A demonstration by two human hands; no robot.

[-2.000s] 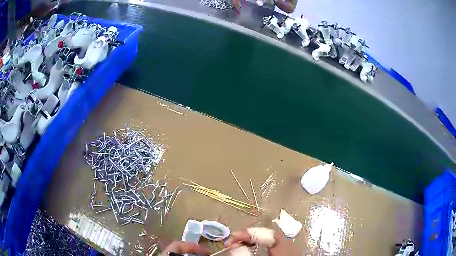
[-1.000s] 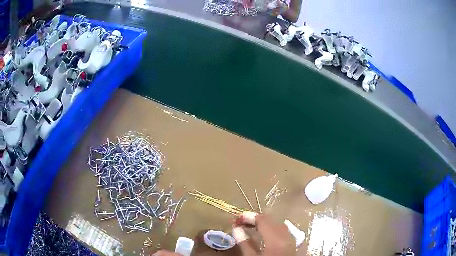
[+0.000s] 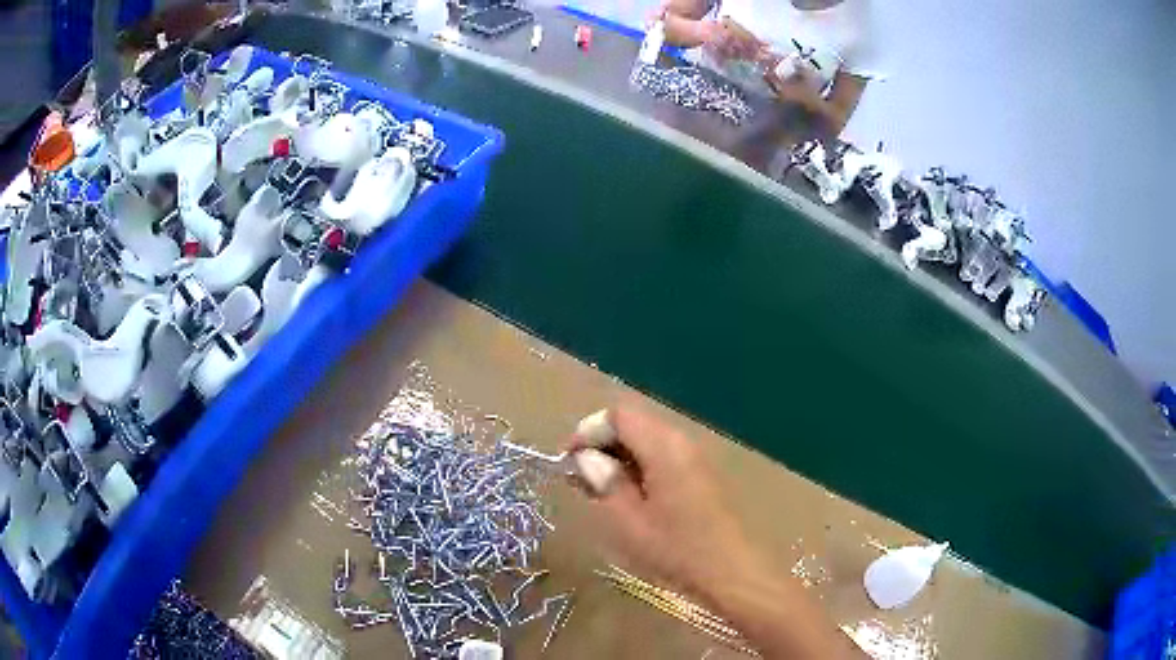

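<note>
My right hand [image 3: 664, 496], with pale covers on its fingertips, reaches in from the lower right. Its thumb and finger pinch a bent silvery wire part [image 3: 531, 451] just above the right upper side of the wire pile [image 3: 445, 516]. A small white object [image 3: 480, 651] shows at the bottom edge, cut off; what it is I cannot tell. My left hand is not in view. Thin yellow-tan sticks [image 3: 677, 603] lie below my right forearm, partly hidden by it.
A blue bin [image 3: 290, 374] heaped with white-handled assemblies [image 3: 194, 194] stands at left. A white teardrop bottle [image 3: 903, 574] lies at right. Beyond the green belt [image 3: 722, 310] are a person's hands [image 3: 761, 58] and more white units [image 3: 929, 232]. Another blue bin [image 3: 1148, 600] is at right.
My right hand has moved from beside the small oval cup up and left to the wire pile and taken hold of a wire. The view has swung left; the cup is out of view.
</note>
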